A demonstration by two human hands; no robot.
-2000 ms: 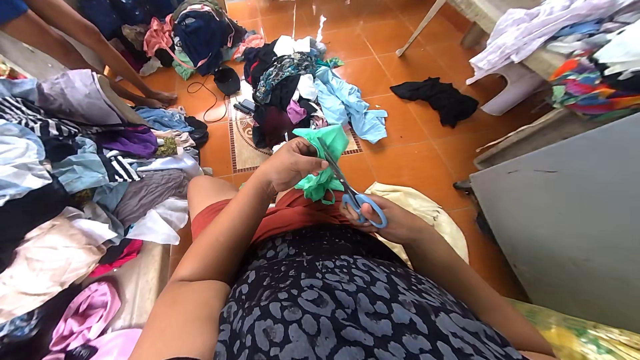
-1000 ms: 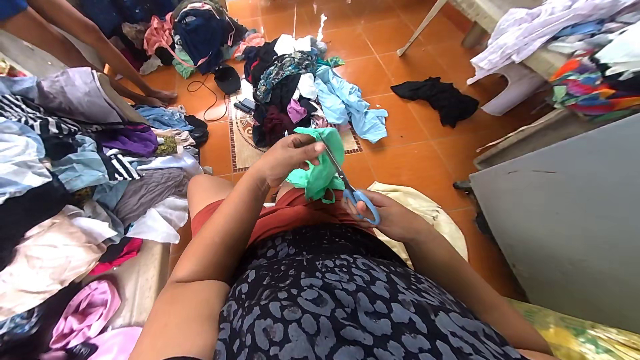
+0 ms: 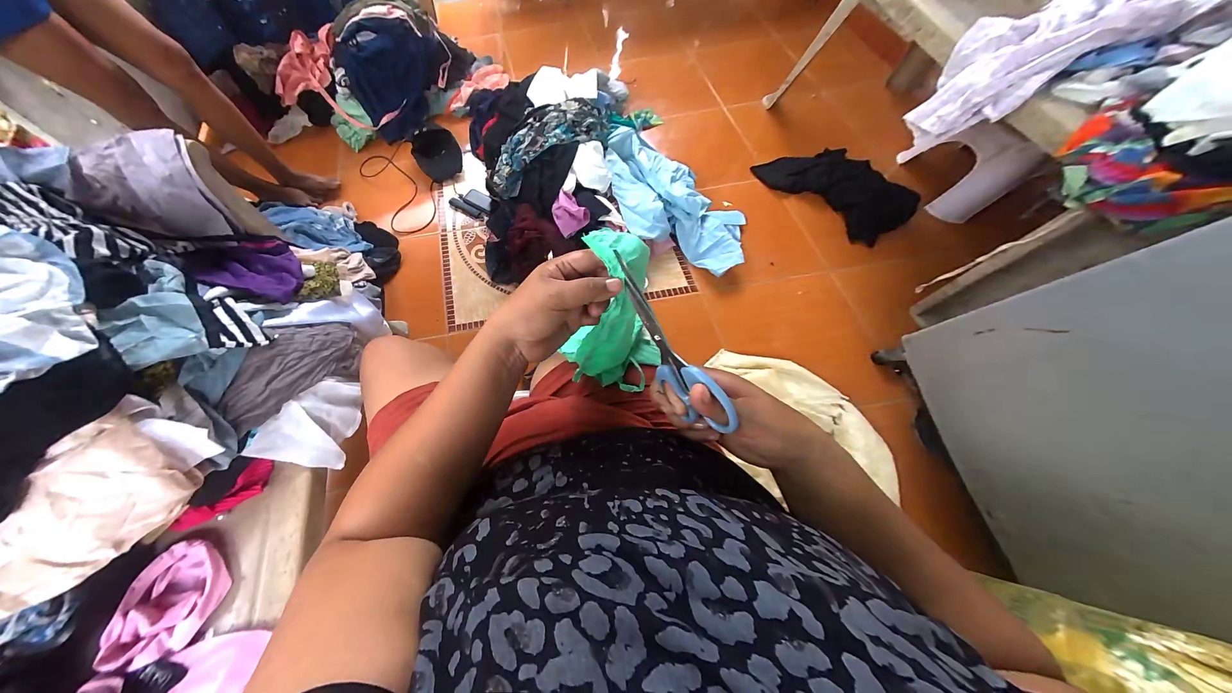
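My left hand [image 3: 558, 303] pinches the upper edge of a green piece of fabric [image 3: 616, 332] above my lap. Scissors with blue handles [image 3: 695, 390] are in my right hand [image 3: 751, 419], their blades pointing up and away from me. The blades lie against the green fabric, close to my left fingertips; whether they are fully closed I cannot tell. The rest of the fabric hangs down over the red-brown shorts [image 3: 549, 419], with a thin strip dangling near the scissor handles.
Mixed clothes lie piled on the left bench [image 3: 269, 568]. A clothes heap [image 3: 549, 164] and a black garment [image 3: 847, 192] are on the tiled floor. A grey panel [image 3: 1078, 404] stands at right, beyond a cream cloth [image 3: 818, 414]. Another person's arms [image 3: 221, 106] reach down at upper left.
The green fabric has shifted and hangs differently between my hands. Both hands have moved only slightly, with the scissors still held in my right hand.
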